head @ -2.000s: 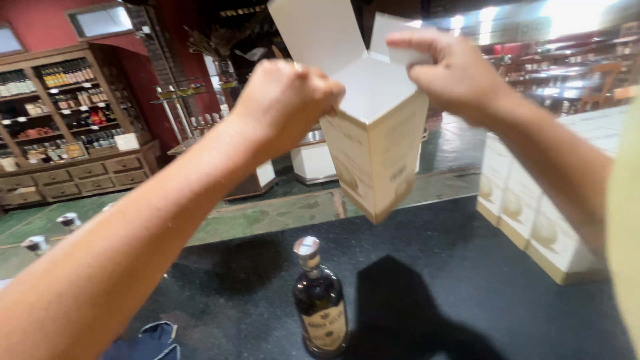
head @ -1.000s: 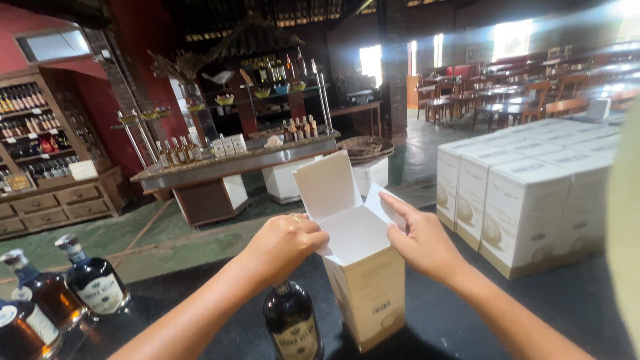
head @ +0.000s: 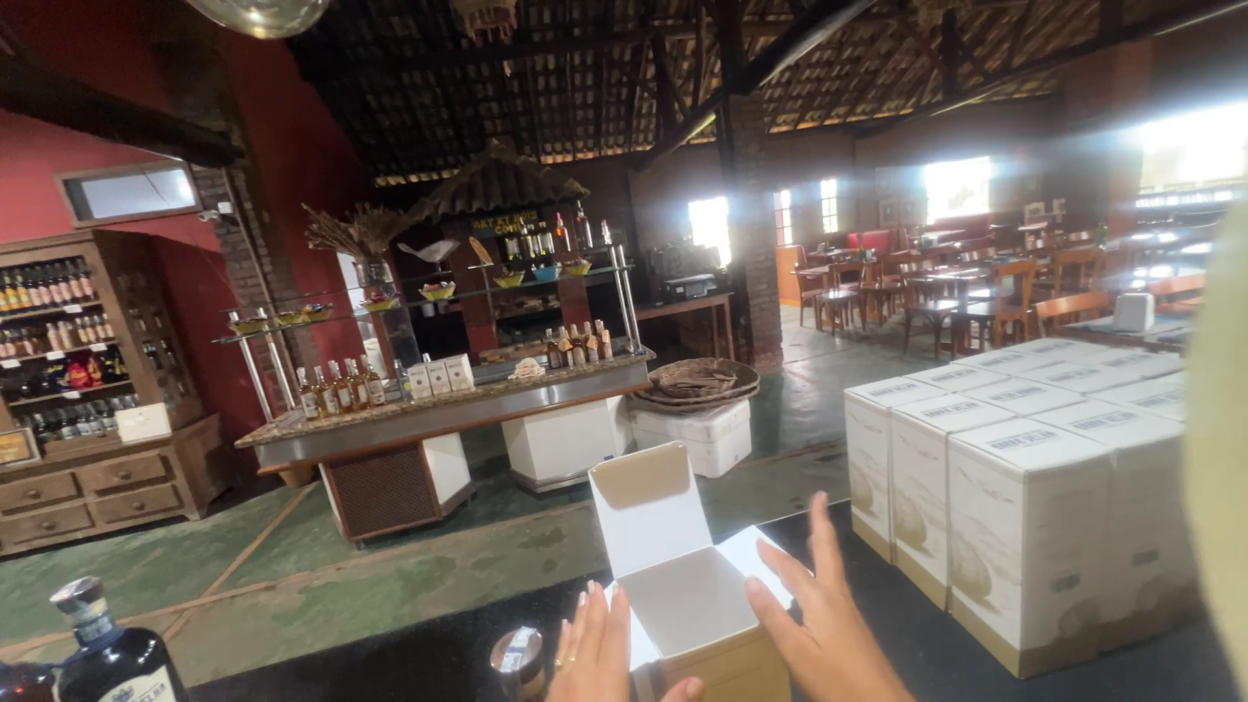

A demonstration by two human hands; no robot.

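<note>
An open cardboard bottle box (head: 726,668), white inside with a tan printed outside, stands at the bottom centre with its lid flap raised at the back. My left hand (head: 600,648) is at its left side, fingers extended beside the left flap. At the right flap, my right hand (head: 819,614) has its fingers spread. Whether either palm touches the box cannot be told. Just left of my left hand shows the capped top of a bottle (head: 518,661); its body is out of frame.
Closed bottle boxes (head: 1029,526) stand in rows on the dark counter (head: 819,536) at right. A dark glass bottle (head: 122,663) is at lower left. Beyond the counter are a granite-topped bar (head: 468,395), a wooden shelf unit (head: 146,370) with bottles, and dining tables with chairs.
The box, held raised two seconds ago, came down beside the bottle. My fingers have let go of its flaps and spread at its sides. The view has tilted up.
</note>
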